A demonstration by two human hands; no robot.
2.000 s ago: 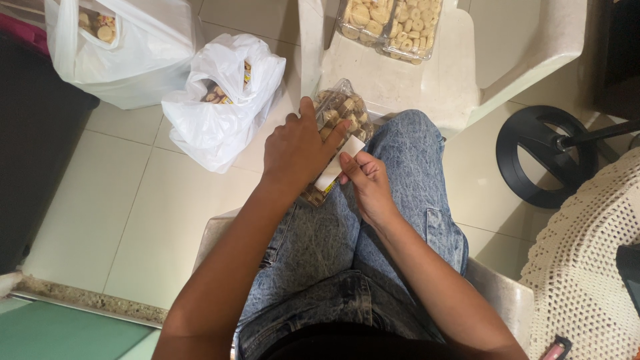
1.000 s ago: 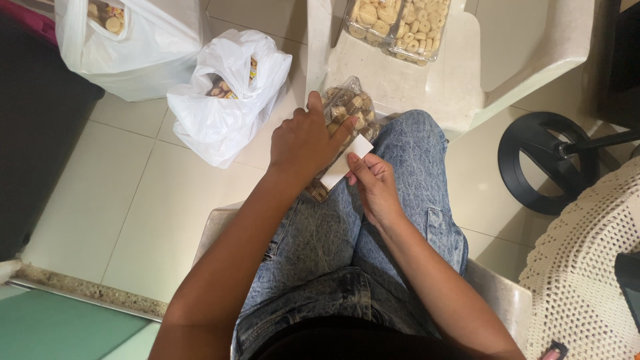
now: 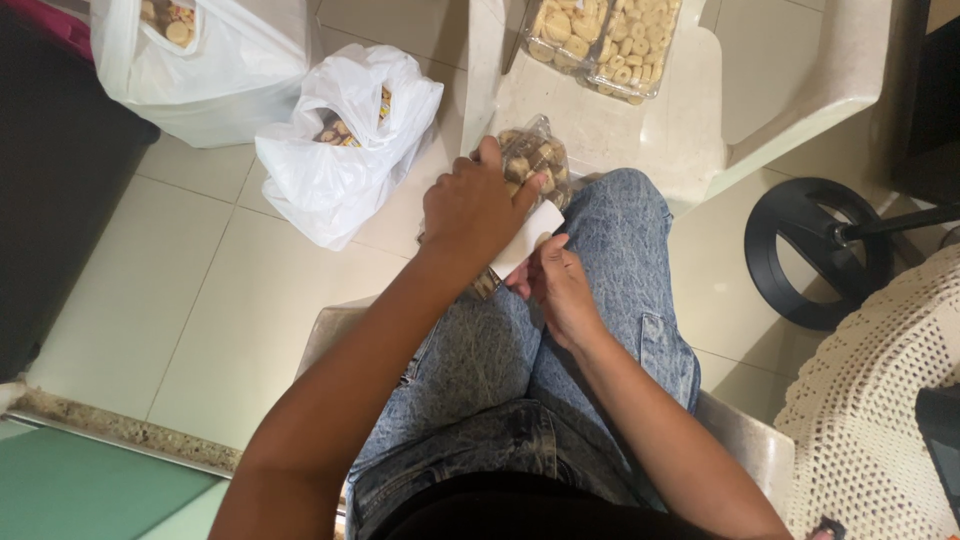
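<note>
A clear plastic box of brown-and-cream cookies (image 3: 536, 161) lies tilted across my thighs. My left hand (image 3: 476, 199) rests over the box with its fingers spread and holds it down. Between my hands a white paper label (image 3: 527, 240) stands partly away from the box, its far end near my left thumb. My right hand (image 3: 556, 289) has the label's near right edge between thumb and fingers. The label and my left hand hide the middle of the box.
Ahead, a cream plastic chair (image 3: 607, 135) holds two clear boxes of pale cookies (image 3: 634, 45). Two white plastic bags (image 3: 330, 187) with cookie packs stand on the tiled floor at the left. On the right are a black round stand base (image 3: 817, 255) and a crocheted cloth (image 3: 862, 390).
My right hand has shifted slightly down along the white label, and its fingers now reach under the label's edge. My left hand stays on the box.
</note>
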